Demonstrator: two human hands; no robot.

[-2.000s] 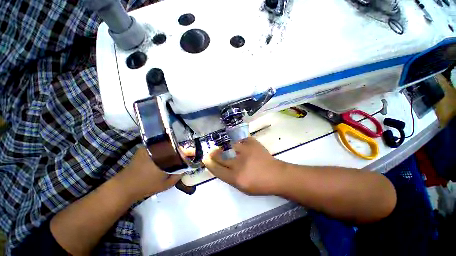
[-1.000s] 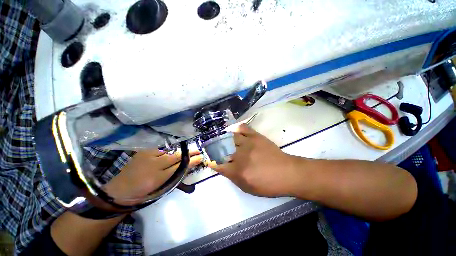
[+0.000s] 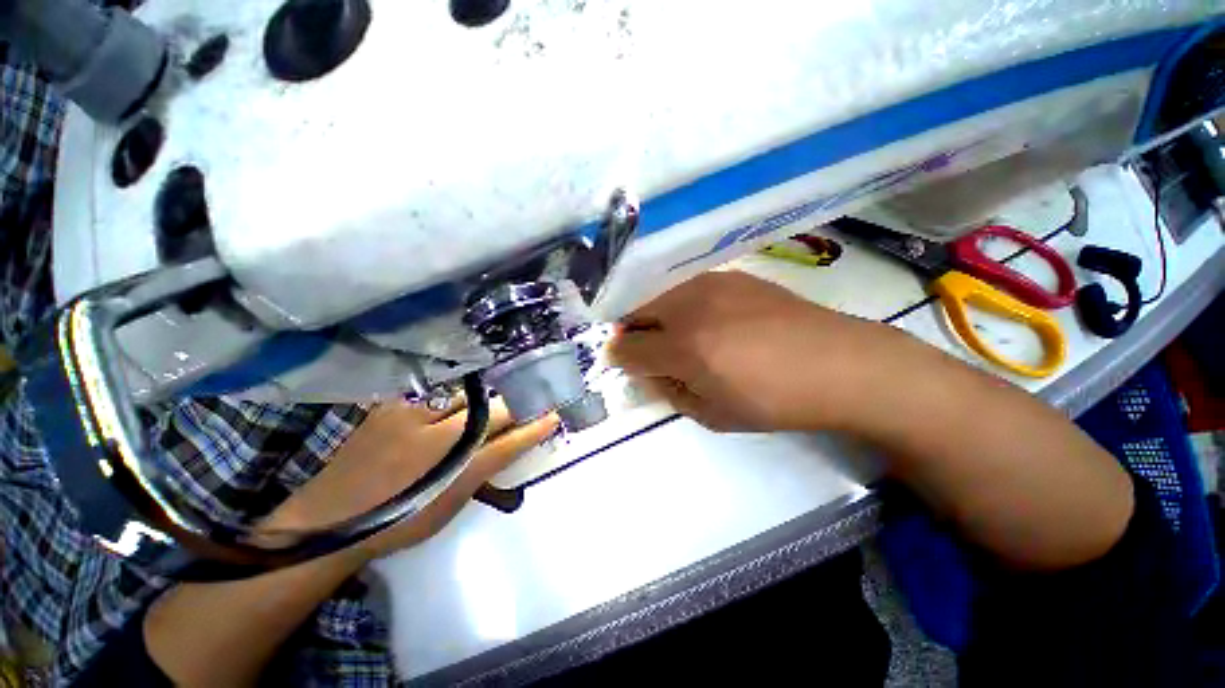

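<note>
Dark plaid fabric [image 3: 202, 437] with white and blue checks lies at the left, under and beside the machine's end. My left hand [image 3: 390, 470] lies flat on it behind the shiny curved guard [image 3: 101, 430], fingers pointing at the needle area; the guard partly covers it. My right hand [image 3: 732, 352] is right of the grey tension knob [image 3: 537, 382], with fingers bent and fingertips together. A small dark tip shows at its fingers; I cannot tell what it holds. The needle and presser foot are hidden behind the tension parts.
The white machine head [image 3: 443, 161] with a blue stripe fills the top. Scissors with red and yellow handles [image 3: 1001, 323], small yellow-green and red snips [image 3: 806, 249] and a black clip [image 3: 1110, 290] lie on the right. The table's grey edge [image 3: 672, 578] runs along the front.
The view has moved closer to the machine's end. My right hand has moved right and up, away from the tension knob. My left hand has come forward beside the needle area.
</note>
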